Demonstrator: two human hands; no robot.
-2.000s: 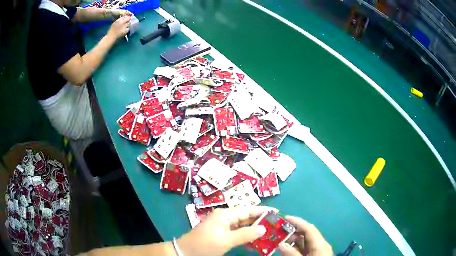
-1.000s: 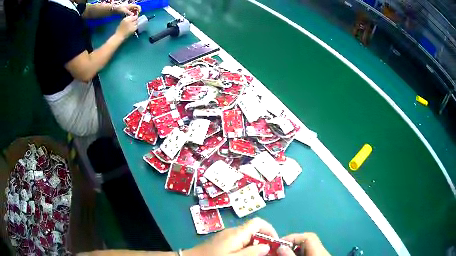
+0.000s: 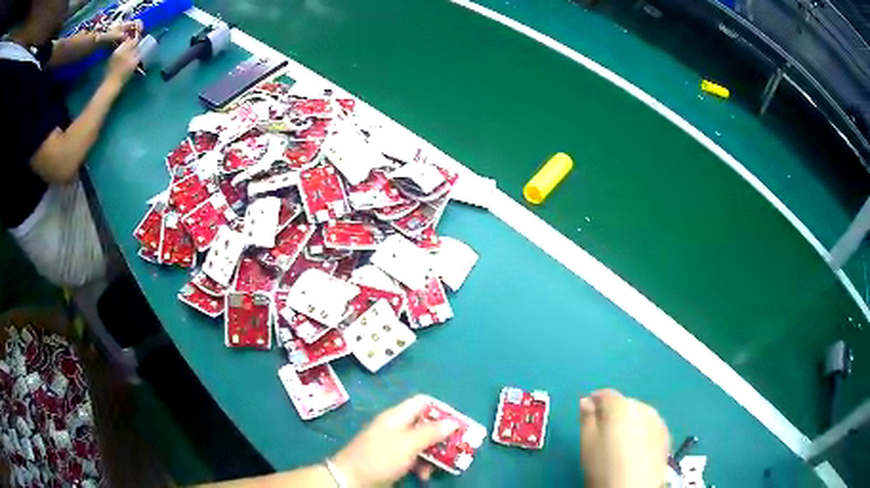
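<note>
My left hand point(image 3: 386, 448), with a bracelet at the wrist, holds a red circuit board point(image 3: 450, 438) by its edge, red side up, low over the bench. Another red board point(image 3: 521, 417) lies flat between my hands, red side up. My right hand point(image 3: 625, 443) is just right of it with fingers curled down; whether anything is in them is hidden. A large heap of circuit boards point(image 3: 324, 195), some red side up and some white side up, lies ahead and to the left.
A dark smartphone-like rectangle point(image 3: 241, 82) and a black-handled unit point(image 3: 196, 51) lie beyond the heap. A yellow cylinder point(image 3: 548, 178) is on the belt point(image 3: 611, 210). A carton of boards point(image 3: 48, 419) is at lower left. Another worker point(image 3: 48, 162) sits far left. Dark and white parts point(image 3: 689, 465) lie beside my right hand.
The view has swung right. My hands have moved apart. A single board now lies on the bench between them, and my left hand holds one alone. The yellow cylinder has moved along the belt.
</note>
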